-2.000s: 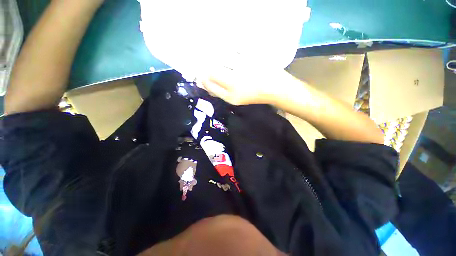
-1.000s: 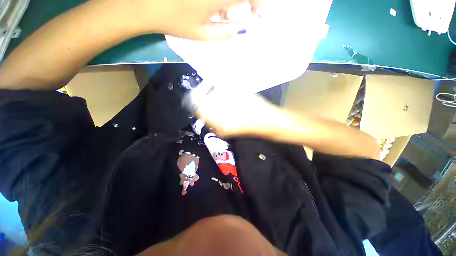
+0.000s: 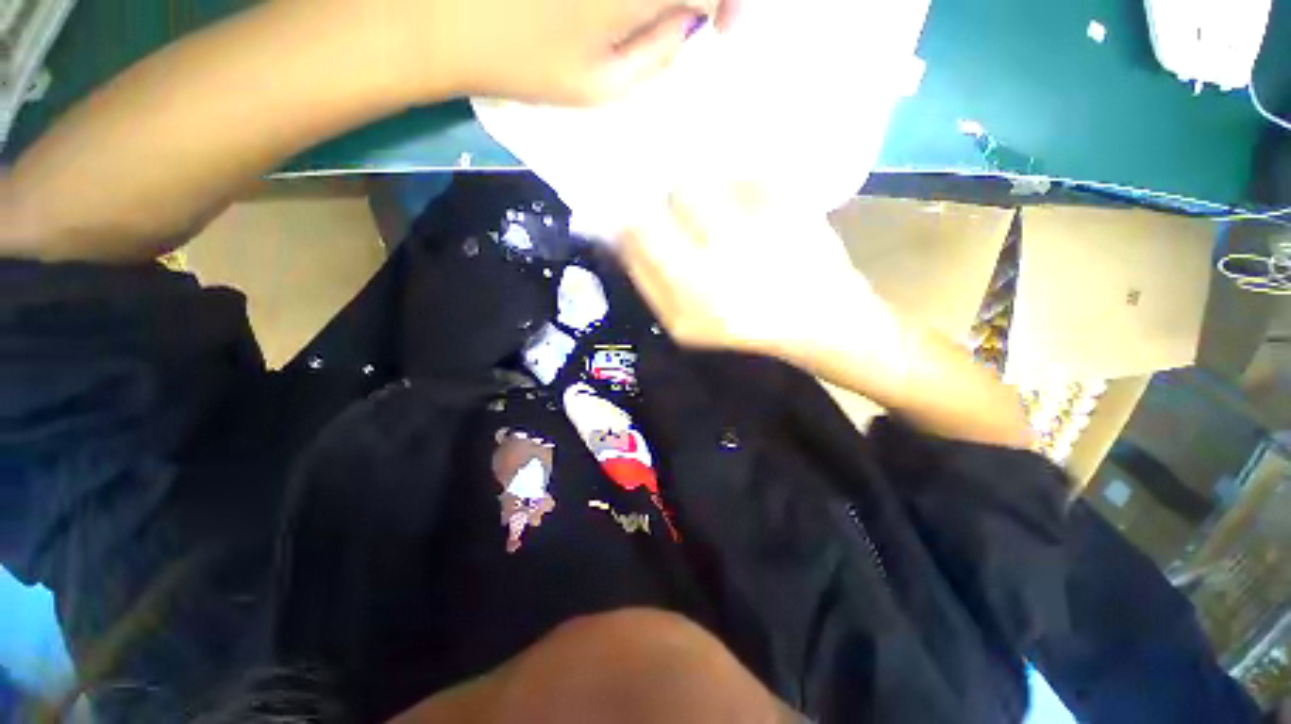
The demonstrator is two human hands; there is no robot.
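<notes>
A white panel (image 3: 793, 106), overexposed to blank white, lies in front of me at the top centre, its lower part over the bench's front edge. My left hand (image 3: 595, 50) reaches in from the left, fingers bent on the panel's upper left part, near the picture's top edge. A dark purple spot shows at a fingertip. My right hand (image 3: 701, 262) is at the panel's lower edge, bare, blurred and washed out. Its fingers blend into the white, so I cannot tell whether it holds anything.
The green bench top (image 3: 1034, 106) carries small white scraps and a white unit (image 3: 1208, 36) with a cord at the upper right. Open cardboard boxes (image 3: 1097, 290) with small yellow-and-white parts stand below the bench edge. Coiled white cable (image 3: 1257, 266) is at the right. Pale pieces (image 3: 29, 50) sit at the far left.
The panel has turned and sits slightly lower than two seconds ago. My left hand has come into view onto it. My right hand has risen from in front of my chest back to its lower edge.
</notes>
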